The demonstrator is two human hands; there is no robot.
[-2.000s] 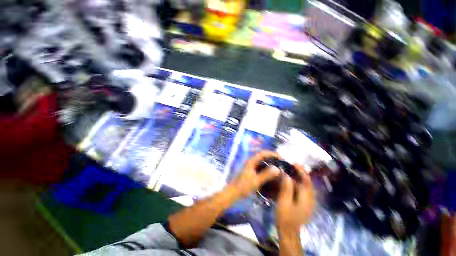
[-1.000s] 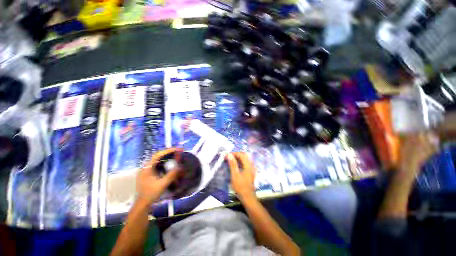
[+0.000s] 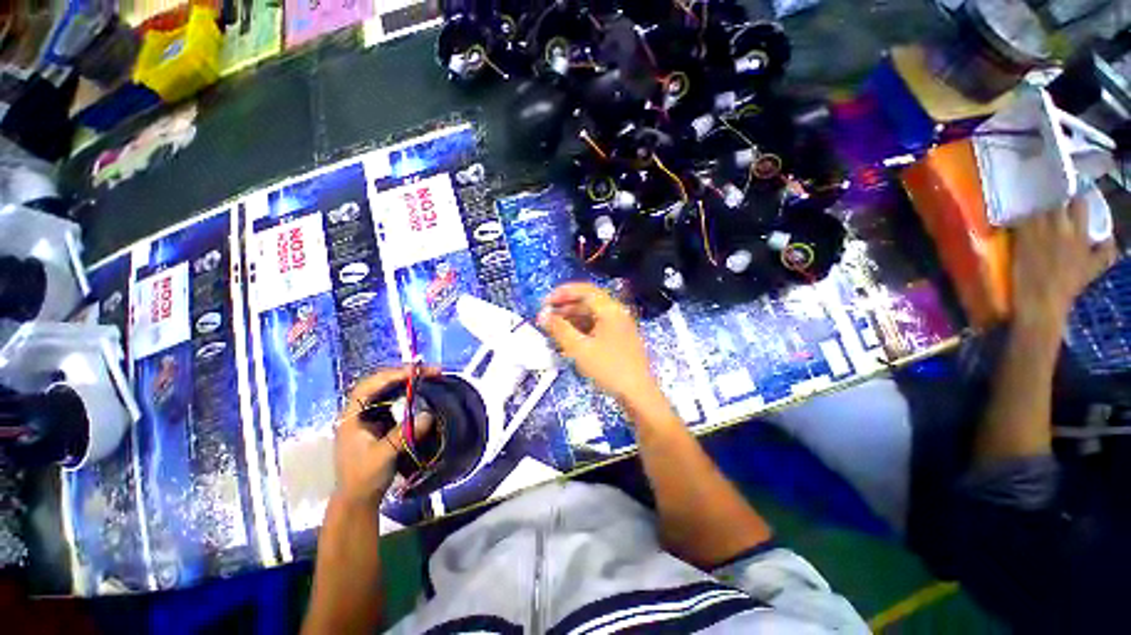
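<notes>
My left hand (image 3: pixel 372 442) holds a black camera ball housing (image 3: pixel 461 434) by its left side, with thin red, yellow and black lead wires (image 3: pixel 411 428) at its opening. The black housing lies against a white housing (image 3: pixel 509 360) with open arms, resting on the printed packaging sheets (image 3: pixel 292 372). My right hand (image 3: pixel 595 333) is raised just right of the white housing's upper end, thumb and fingertips together on a tiny pale thing, too small to name.
A tangled heap of black ball housings (image 3: pixel 695 149) with wires lies beyond my right hand. Part-built cameras (image 3: pixel 75 385) stand at the left edge. At right, another person's hand (image 3: pixel 1054 267) holds a white housing (image 3: pixel 1023 155) by an orange box (image 3: pixel 955 217). A yellow bin (image 3: pixel 177 56) is upper left.
The view has swung right and steadied. The black housing, earlier between both hands, is now in my left hand against the white housing. My right hand has risen from beside it.
</notes>
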